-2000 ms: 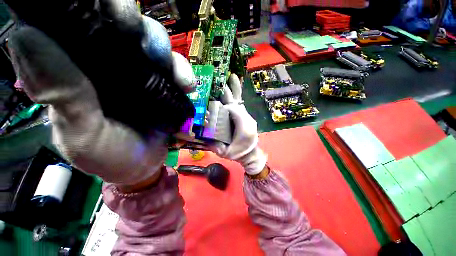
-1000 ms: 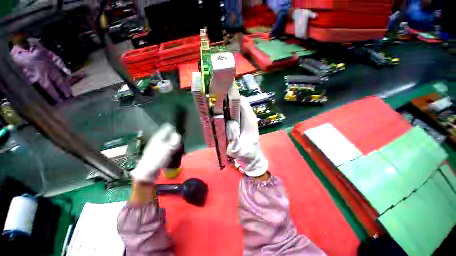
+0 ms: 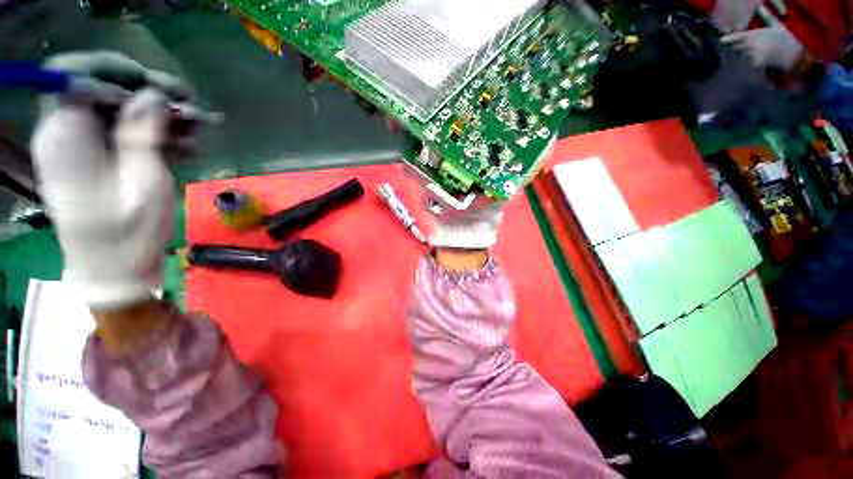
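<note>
My right hand (image 3: 464,224), in a white glove, grips the near corner of the large green circuit board (image 3: 510,126), raised above the mat. A silver-white ribbed heat sink (image 3: 397,61) shows on its upward face. The board's top is cut off by the picture's edge. My left hand (image 3: 103,187), gloved and blurred, is at the far left, away from the board. It holds a blue marker pen (image 3: 33,77) whose blue end points left. The black flashlight (image 3: 315,208), black brush (image 3: 309,268), white marker (image 3: 402,213) and yellow pot (image 3: 239,209) are on the red mat (image 3: 374,374).
Green and white cards (image 3: 678,267) lie on red sheets (image 3: 669,154) at the right. A handwritten paper (image 3: 70,412) lies at the lower left. Another person's gloved hand (image 3: 762,45) is at the upper right, near other boards (image 3: 781,196). A dark line surface runs behind the mat.
The board has turned from edge-on to a broad face. The flashlight has left my left hand and lies on the mat. My left hand has moved left and taken hold of the blue pen.
</note>
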